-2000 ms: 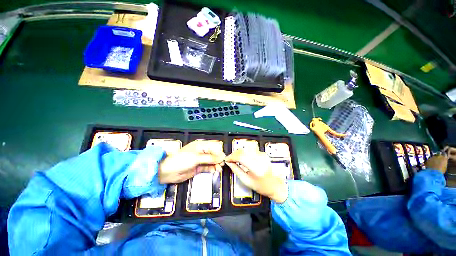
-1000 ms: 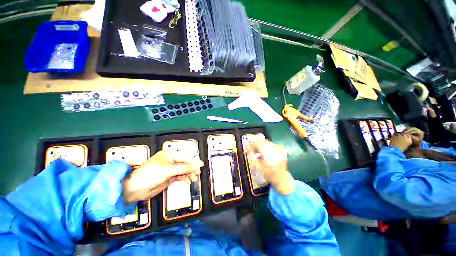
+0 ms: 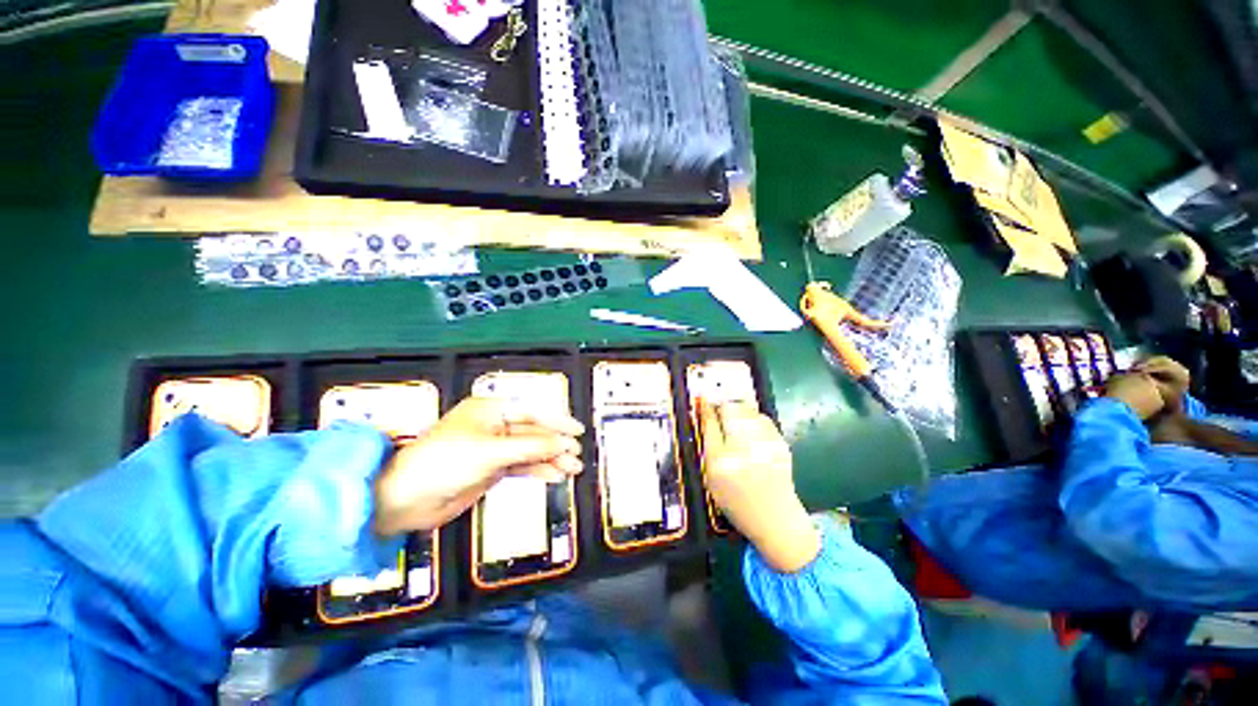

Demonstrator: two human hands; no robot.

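A black phone tray holds several orange-rimmed phone housings in a row, one of them fully uncovered. My left hand is over the middle housing, thumb and fingertips close together; whether a small part is between them cannot be told. My right hand is at the rightmost housing, fingers bent down onto its upper part and hiding much of it. What its fingertips hold, if anything, is not visible. My left sleeve covers parts of the two left housings.
Behind the tray lie carrier strips with black dots, white tweezers-like tool and white paper. Further back are a blue bin and black supply tray. Right: orange air gun, bottle, shiny bag, another person's hands.
My hands were together over the middle housings; my right hand has moved right to the rightmost housing and now reaches down on it. My left hand stays over the middle housing. The view has shifted.
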